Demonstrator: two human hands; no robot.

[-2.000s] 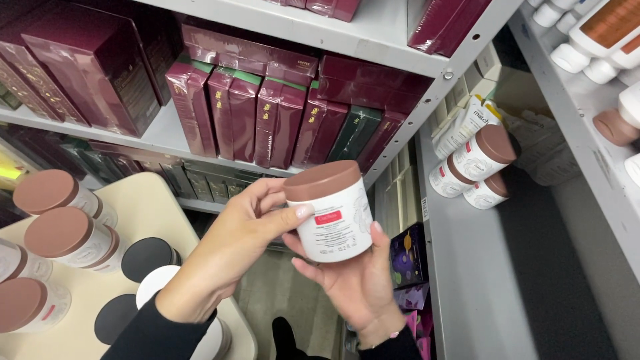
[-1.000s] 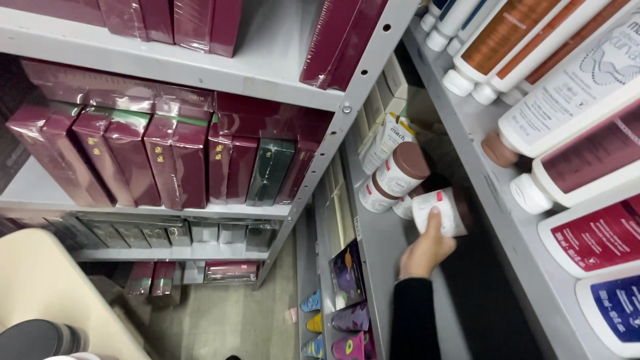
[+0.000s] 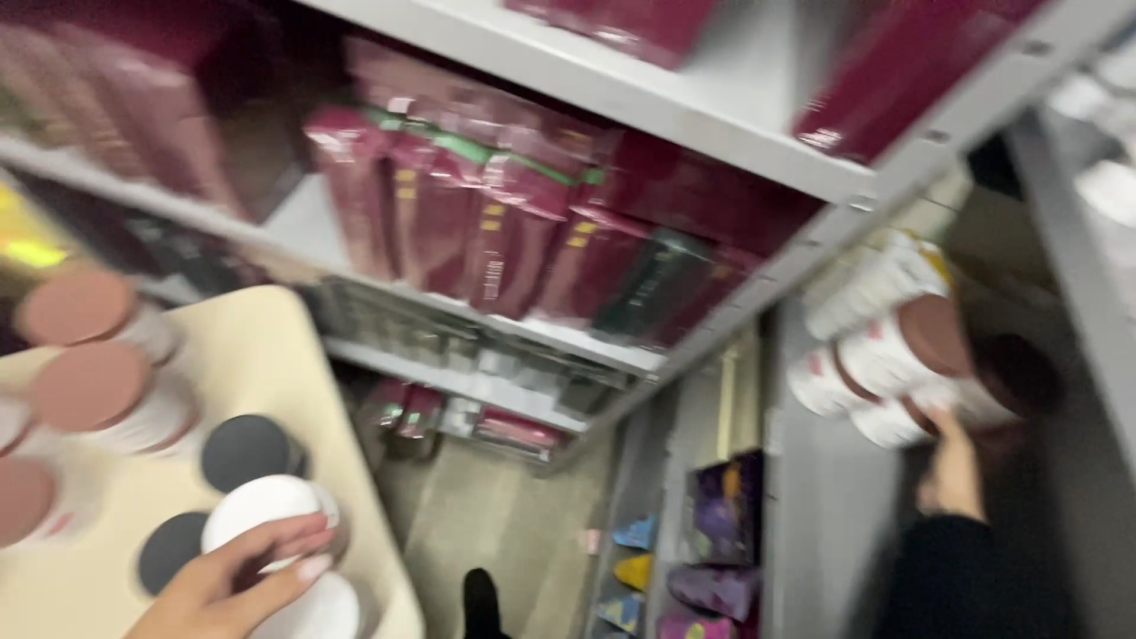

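Note:
My left hand (image 3: 257, 568) is at a white-lidded jar (image 3: 266, 510) on the cream tray surface (image 3: 266, 355), its fingers curled over the lid's edge; whether it grips the jar is unclear. Another white lid (image 3: 315, 612) lies just below. On the right, my right hand (image 3: 954, 470) reaches into the grey shelf and touches a blurred jar (image 3: 985, 404) beside stacked white jars with brown lids (image 3: 896, 346). Blur hides how firmly its fingers hold.
Brown-lidded jars (image 3: 93, 395) and black-lidded jars (image 3: 244, 453) stand on the cream surface. Ahead, a grey metal rack (image 3: 710, 106) holds wrapped burgundy boxes (image 3: 444, 231). Colourful packages (image 3: 723, 524) fill a lower shelf at centre right. A shelf edge (image 3: 1074, 231) runs along the far right.
Two seconds ago both hands held a brown-lidded jar; one second ago my right hand had it at the right shelf. My left hand now appears over the white-lidded jar. The view has swung.

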